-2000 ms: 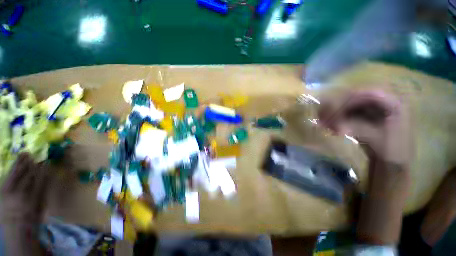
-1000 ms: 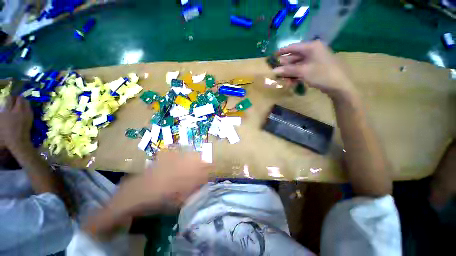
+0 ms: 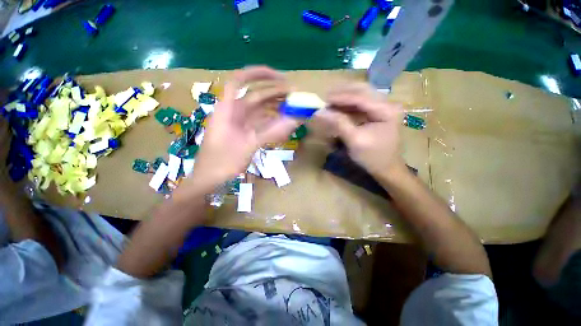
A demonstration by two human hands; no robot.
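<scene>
A blue battery pack with a pale top face (image 3: 302, 104) is held up above the middle of the bench between both hands. My left hand (image 3: 239, 127) is blurred, its fingers and thumb around the pack's left end. My right hand (image 3: 369, 124) is blurred too, its fingertips at the pack's right end. Behind and below my left hand lies a pile of green circuit boards (image 3: 185, 130) with flat white pieces (image 3: 276, 169), partly hidden by the hand and forearm. A dark block (image 3: 357, 173) lies under my right hand and wrist, partly covered.
At left are heaped yellow backing papers (image 3: 60, 140) and blue packs (image 3: 20, 153), beside a neighbouring person's arm. A small green board (image 3: 414, 121) lies right of my right hand. Beyond the brown bench is a green conveyor (image 3: 210, 44) with blue packs and a grey post (image 3: 408, 41). Another arm shows at far right.
My left hand has risen from the bench's front edge to the pack. The blue pack has been lifted from the pile. My right hand has moved down, and a small green board now lies to its right.
</scene>
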